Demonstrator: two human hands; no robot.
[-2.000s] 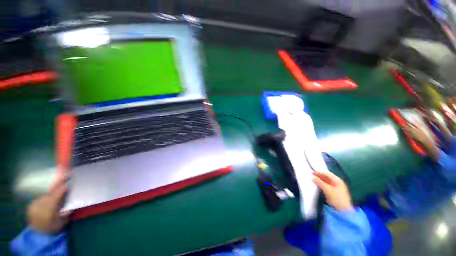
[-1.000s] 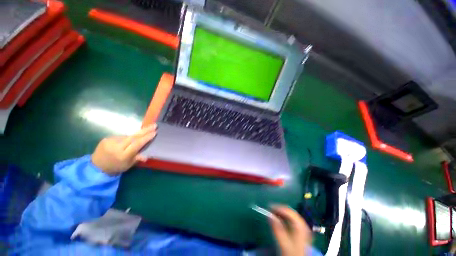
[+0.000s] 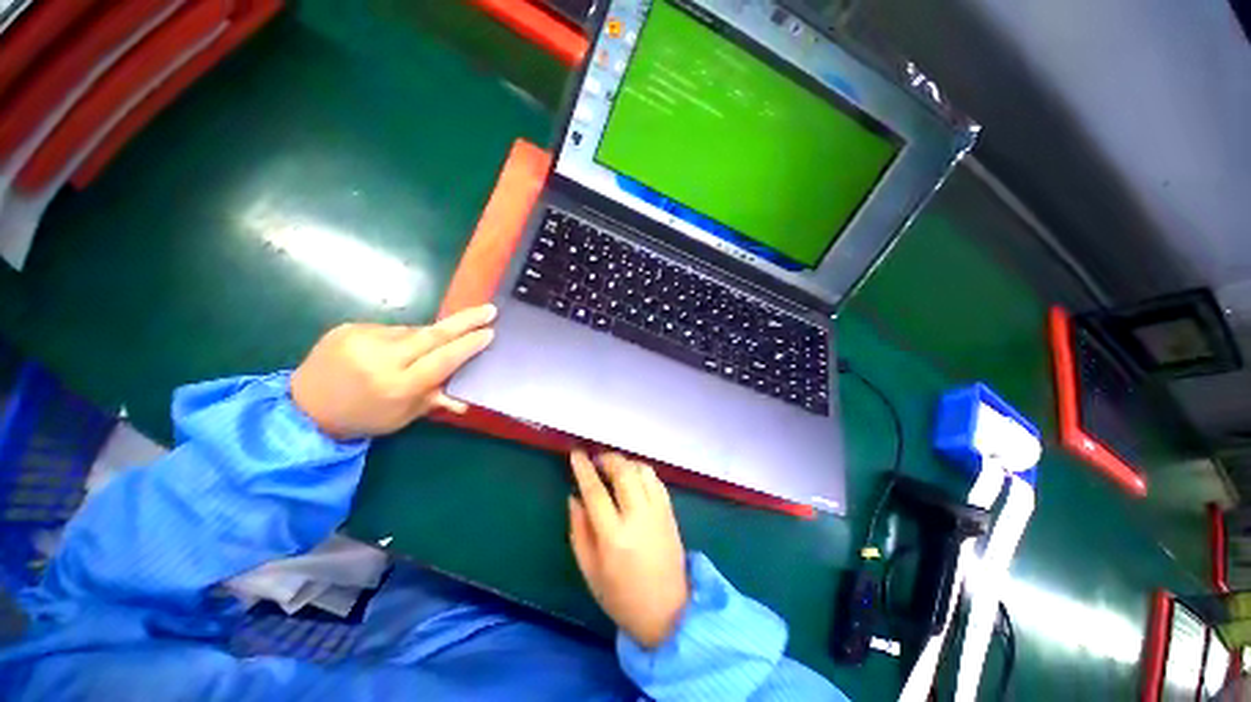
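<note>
The silver-grey laptop (image 3: 656,373) lies open on a red tray (image 3: 497,236), its screen showing a green window. My left hand (image 3: 391,377) holds the laptop's front left corner, with fingers on top of the palm rest and the thumb low at the tray's edge. My right hand (image 3: 631,549) is at the front edge, left of its middle. Its fingertips reach the tray and laptop edge, and whatever is under them is hidden. A thin black cable (image 3: 899,418) is plugged into the laptop's right side.
Right of the laptop are a black adapter (image 3: 858,617), a black scanner (image 3: 936,528), and white label strips (image 3: 999,549) hanging from a blue bin (image 3: 956,422). Red trays (image 3: 130,89) are stacked at upper left. Another laptop (image 3: 1106,391) sits on a red tray at right.
My right hand has come from the label strips to the laptop's front edge; the thin light piece it held no longer shows. My left hand stays at the corner. The view has shifted.
</note>
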